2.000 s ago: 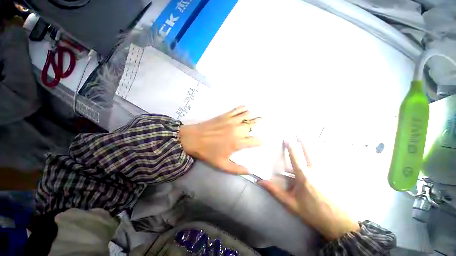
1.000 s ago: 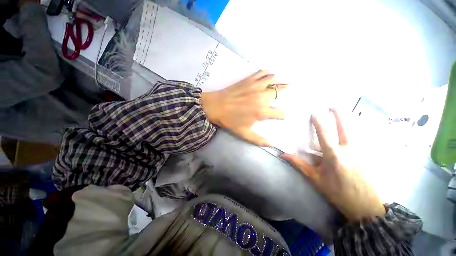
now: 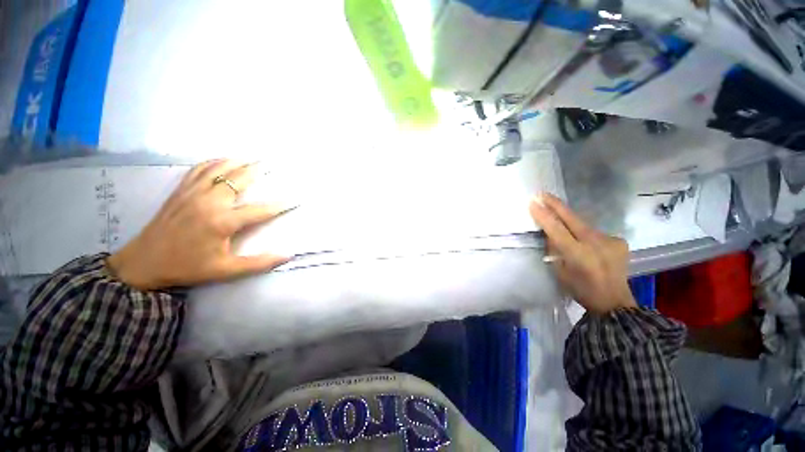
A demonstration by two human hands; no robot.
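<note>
A long white panel (image 3: 397,216) with small dark writing near its left end lies along the table's front edge. Grey-white fur (image 3: 388,287) shows below its near edge and hangs over the lap. My left hand (image 3: 207,225) lies spread on the panel's left part, fingers apart. My right hand (image 3: 584,256) is at the panel's right end, with thumb and fingers at its near edge; it seems to pinch the edge. The middle of the panel is washed out by glare.
A green tag (image 3: 393,66) and a white machine head (image 3: 565,62) are at the top. A blue mat (image 3: 66,75) lies at upper left. A blue crate (image 3: 494,371) is by my legs. A red stool (image 3: 706,290) and cut pieces are at right.
The view has swung right, bringing in the machine head and red stool. My right hand has moved away from my left to the panel's right end. My left hand stays flat on the panel.
</note>
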